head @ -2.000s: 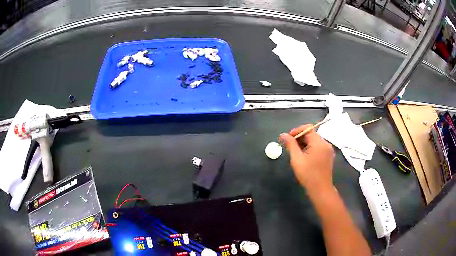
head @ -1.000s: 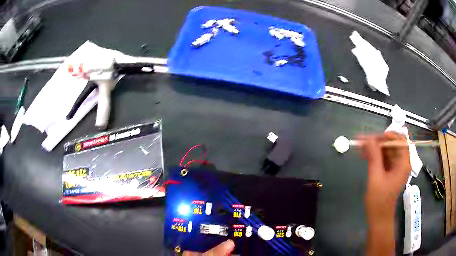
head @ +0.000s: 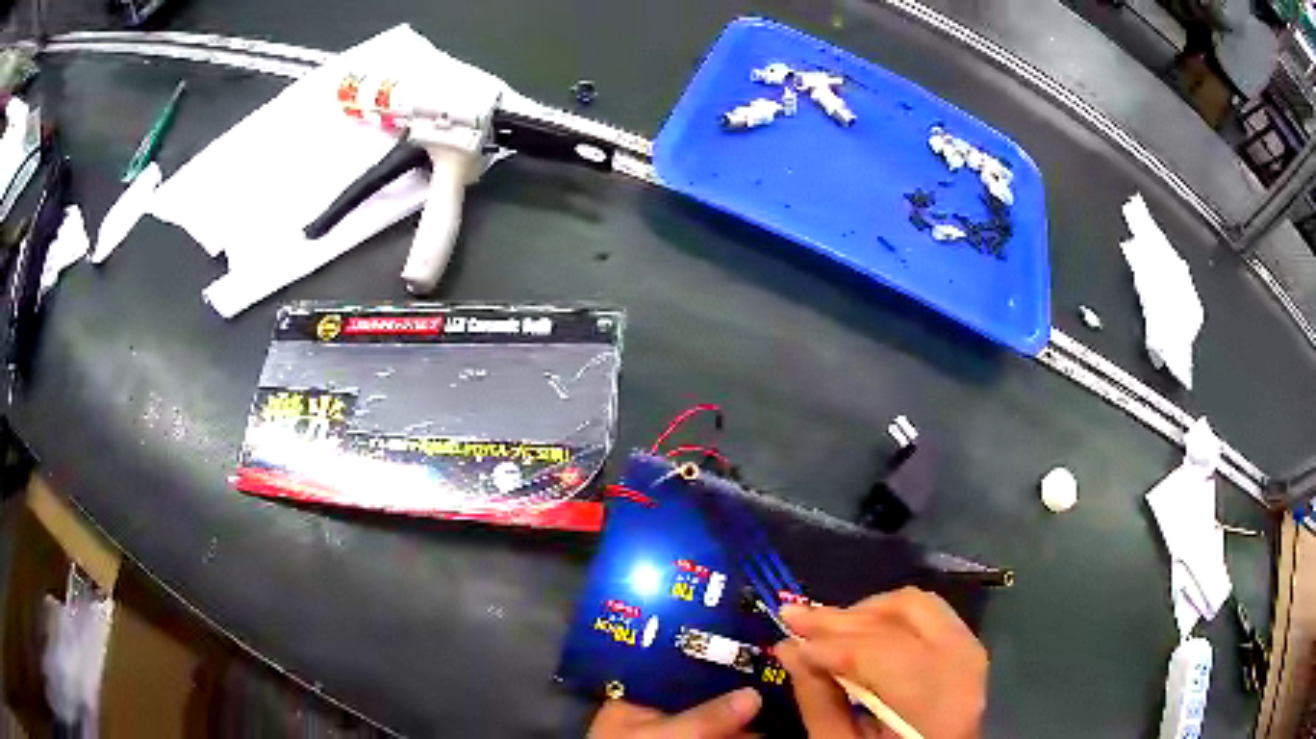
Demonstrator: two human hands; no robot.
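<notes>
The black-blue display panel [head: 664,657] lies at the bottom centre, its LED lit at the left and small white bulbs on it. My right hand [head: 902,664] holds the small brush by its pale wooden handle [head: 878,710], with the tip down at the middle of the panel. My left hand [head: 678,718] is at the panel's lower edge, cut off by the picture's edge, fingertips on or beside the panel; its grip is unclear. The white glue cap [head: 1058,490] lies on the bench to the right.
The clear printed cover [head: 433,412] lies left of the panel. Behind are the glue gun [head: 440,152] on white paper [head: 267,181] and the blue parts tray [head: 808,181]. The black power adapter [head: 904,484] lies behind the panel; paper wipes [head: 1186,541] and a power strip [head: 1186,693] are at right.
My right hand has moved left with the brush, from the glue cap to over the panel. My left hand has come in at the panel's lower edge. The view has swung left.
</notes>
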